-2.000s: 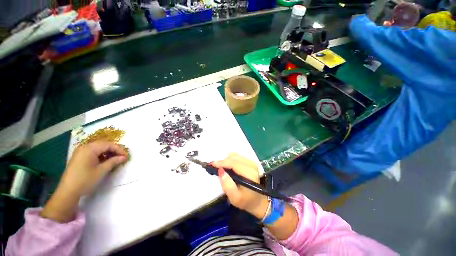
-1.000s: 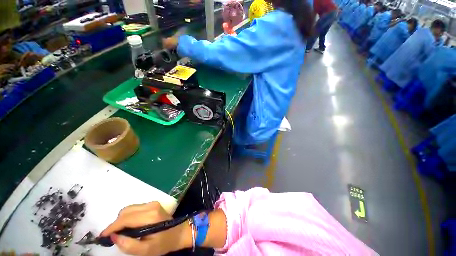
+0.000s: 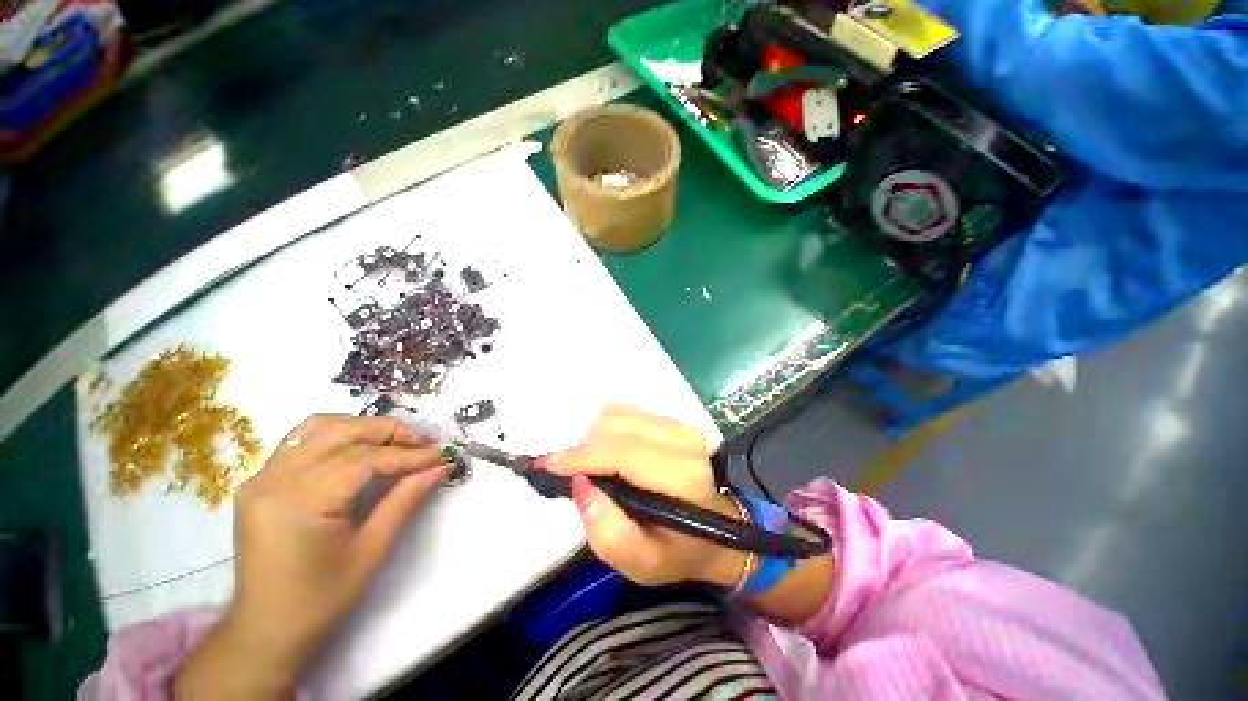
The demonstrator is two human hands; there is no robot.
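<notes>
My right hand (image 3: 641,496) is closed around a black soldering iron (image 3: 684,519); its thin metal tip points left and meets the fingertips of my left hand. My left hand (image 3: 326,514) has thumb and fingers brought together at a small dark component (image 3: 456,467) over the white board (image 3: 411,589). The contact between tip and part is too small to make out; faint smoke or blur shows there. A pile of small dark components (image 3: 418,336) lies just beyond my hands. A pile of tiny gold pieces (image 3: 175,425) lies on the board's left.
A tan cardboard ring (image 3: 619,178) stands beyond the board. A green tray (image 3: 671,55) with loose parts lies behind it. A black fan-like housing (image 3: 914,206) sits at the bench's right. A person in a blue smock (image 3: 1136,206) is beyond it. The dark green conveyor (image 3: 315,82) runs behind.
The view has swung back from the aisle to the board. My left hand, out of view a second ago and earlier at the gold pile, is now at the iron's tip. My right hand still holds the iron.
</notes>
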